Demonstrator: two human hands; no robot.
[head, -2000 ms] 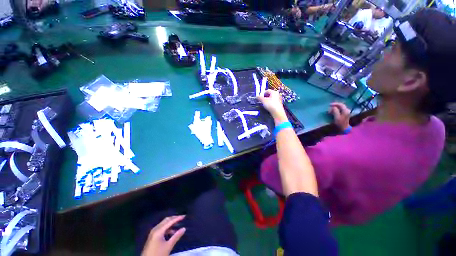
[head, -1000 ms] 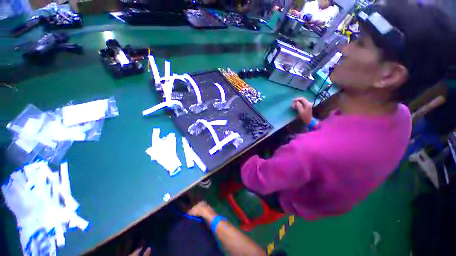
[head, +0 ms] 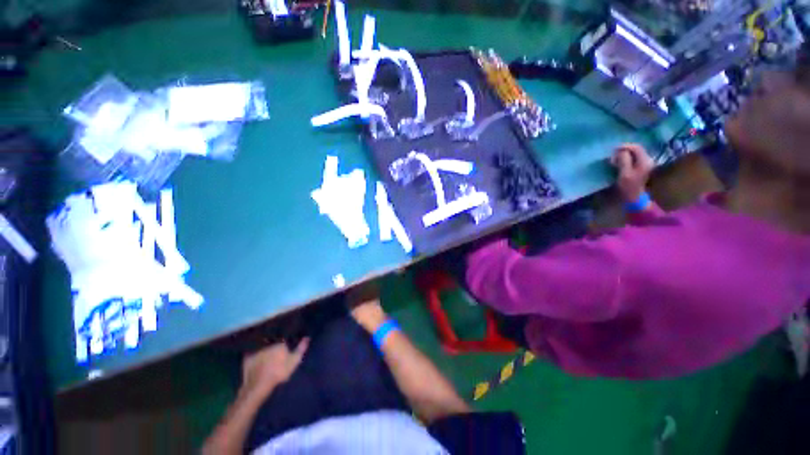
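Note:
My left hand (head: 271,364) is low in the picture on the left side of my dark-clothed lap, blurred, with the thumb raised; its fingers are unclear. My right hand (head: 365,311) is on the right side of the lap at the bench's front edge, its fingers partly hidden; a blue band is on the wrist. A smaller pile of white ribbon cables (head: 342,204) lies on the green bench. The right tray (head: 497,160) is black and holds boards with white cables and a dark heap of small black parts (head: 524,180).
A larger cable pile (head: 115,258) lies at the left, with clear plastic bags (head: 160,120) behind it. A dark tray (head: 27,293) is at the far left. Orange-and-silver thin parts (head: 513,91) lie beside the right tray. A person in magenta (head: 613,293) sits at the right.
My right hand has come back from the right tray to my lap. My left hand shows again at the left of the lap. The view has shifted and tilted down.

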